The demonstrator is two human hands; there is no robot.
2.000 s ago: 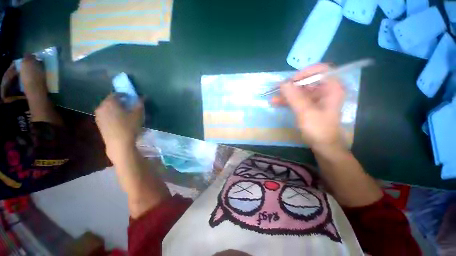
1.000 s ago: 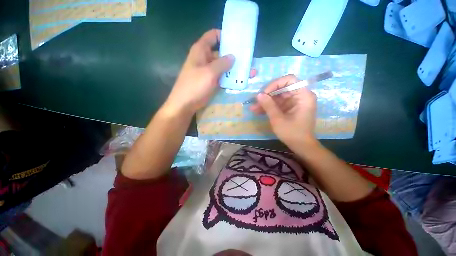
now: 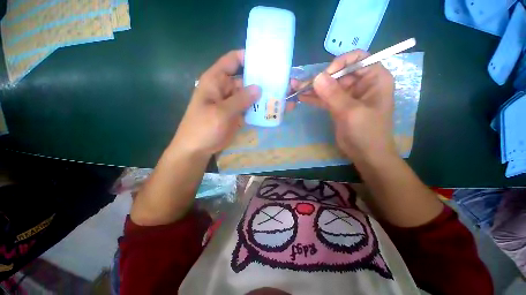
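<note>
My left hand (image 3: 216,106) holds a light-blue plastic housing (image 3: 268,57) upright, its slotted end toward me. A small tan adhesive piece (image 3: 273,106) shows at that end, among the dark holes. My right hand (image 3: 360,95) holds thin silver tweezers (image 3: 378,56) like a pen, the tip at the housing's right edge beside the tan piece. Whether the tip touches it is hard to tell. The shiny pale-blue adhesive sheet (image 3: 369,151) lies under both hands, with tan strips along its near edge.
Spare tan-and-blue sheets (image 3: 57,29) lie at the far left. One loose housing (image 3: 356,26) lies beyond the working sheet. A pile of housings (image 3: 484,14) is at the far right, with more stacked (image 3: 513,129) below. A clear plastic bag (image 3: 216,187) is below the bench edge.
Since two seconds ago, my left hand has brought a housing in over the sheet. My right hand has moved the tweezers from the sheet to the housing, where a tan piece now shows.
</note>
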